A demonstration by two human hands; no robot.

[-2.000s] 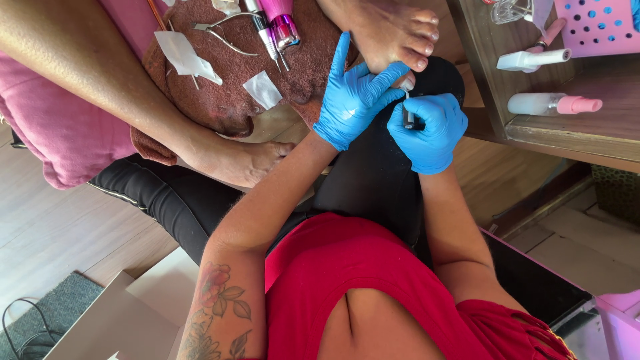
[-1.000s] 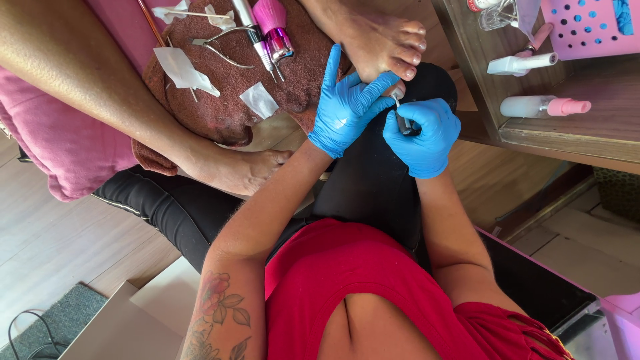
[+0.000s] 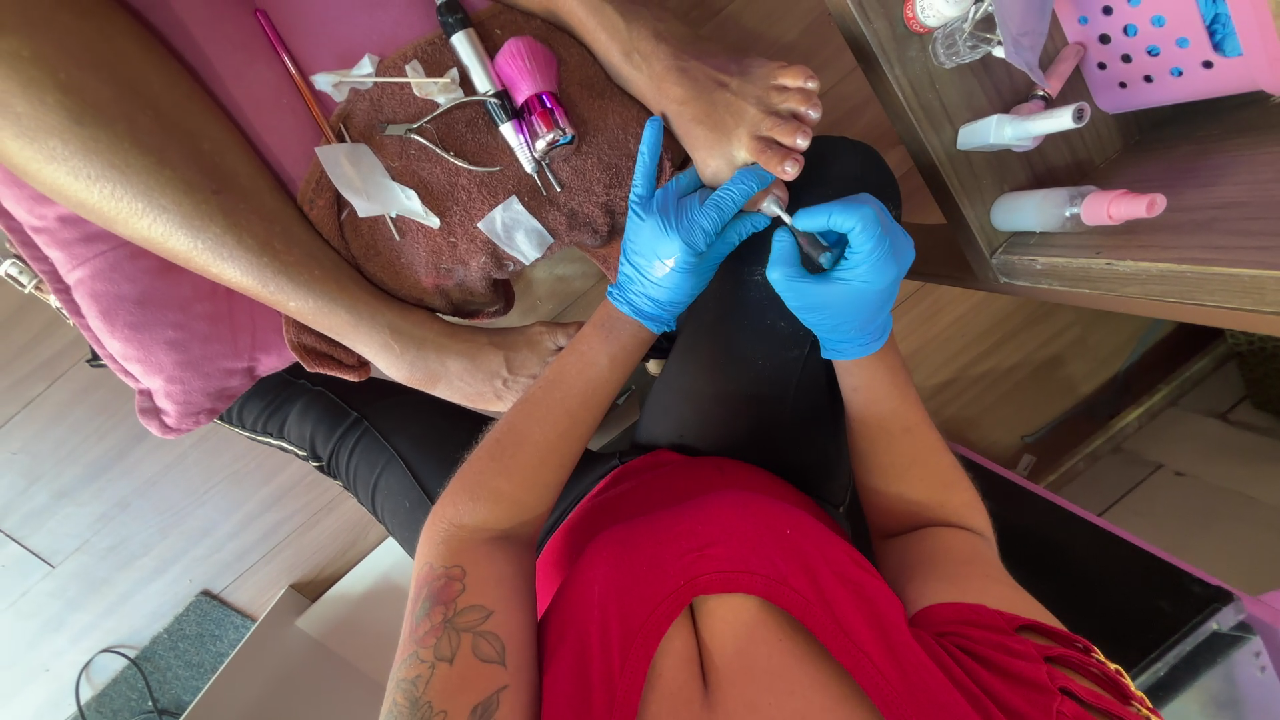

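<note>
My left hand [image 3: 680, 235], in a blue glove, grips the big toe of a person's foot [image 3: 735, 115], its index finger stretched out along the foot. In my gloved right hand [image 3: 845, 270] is a small nail polish brush [image 3: 787, 217] with a dark cap; its tip touches the big toenail [image 3: 770, 200]. On the brown towel [image 3: 585, 195] beside the foot lie cuticle nippers [image 3: 440, 135], a nail drill handpiece [image 3: 485, 85], a pink brush [image 3: 530, 85] and a small white wipe [image 3: 516, 230].
The person's other leg [image 3: 230, 210] crosses on the left over a pink cushion [image 3: 200, 340]. At the right, a wooden shelf [image 3: 1140, 275] holds a spray bottle [image 3: 1075, 208], a white polish bottle [image 3: 1020, 127] and a pink perforated basket [image 3: 1170, 50]. Paper-like scraps [image 3: 365, 180] and sticks lie on the towel.
The brush in my right hand shows more plainly now, and the hand has tilted slightly. My left hand keeps its hold on the toe.
</note>
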